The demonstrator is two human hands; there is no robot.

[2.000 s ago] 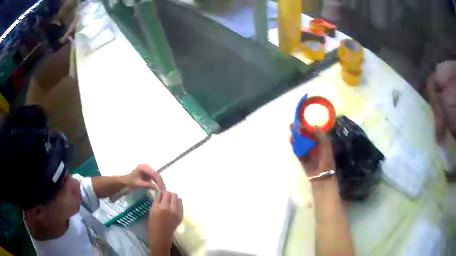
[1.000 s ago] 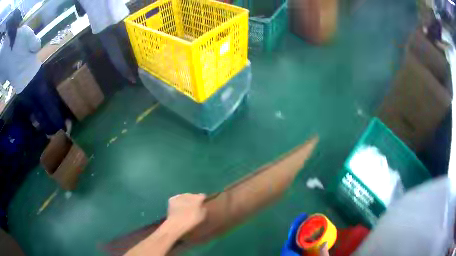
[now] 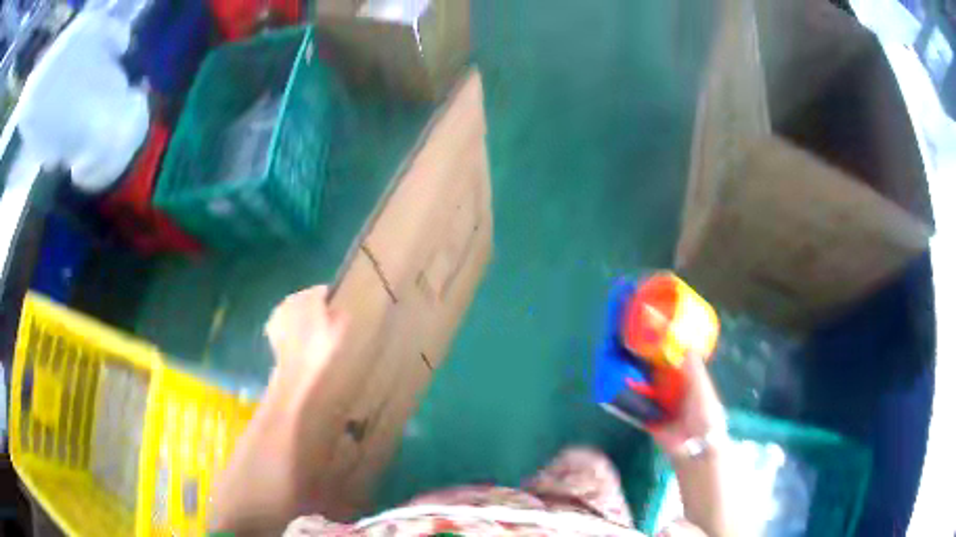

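My left hand (image 3: 301,341) grips the upper edge of a flat brown carton (image 3: 419,257), which is folded and held tilted over the green floor. The carton runs from near my body to the upper middle of the view. My right hand (image 3: 687,404) holds a blue and red tape dispenser (image 3: 627,351) with a yellow roll, apart from the carton and to its right. Both hands are somewhat blurred, and the fingers of my left hand behind the carton are hidden.
A green crate (image 3: 246,147) with clear material stands upper left, beside a brown box (image 3: 404,47). A yellow crate (image 3: 126,420) is at lower left. A large open carton (image 3: 807,226) stands at right. Another green crate (image 3: 828,451) is at lower right. A person sits at upper left.
The view has turned away from the bench and across the floor. The flat carton, absent in the oldest frame, is in my left hand and now points more steeply up the view. The tape dispenser stays in my right hand.
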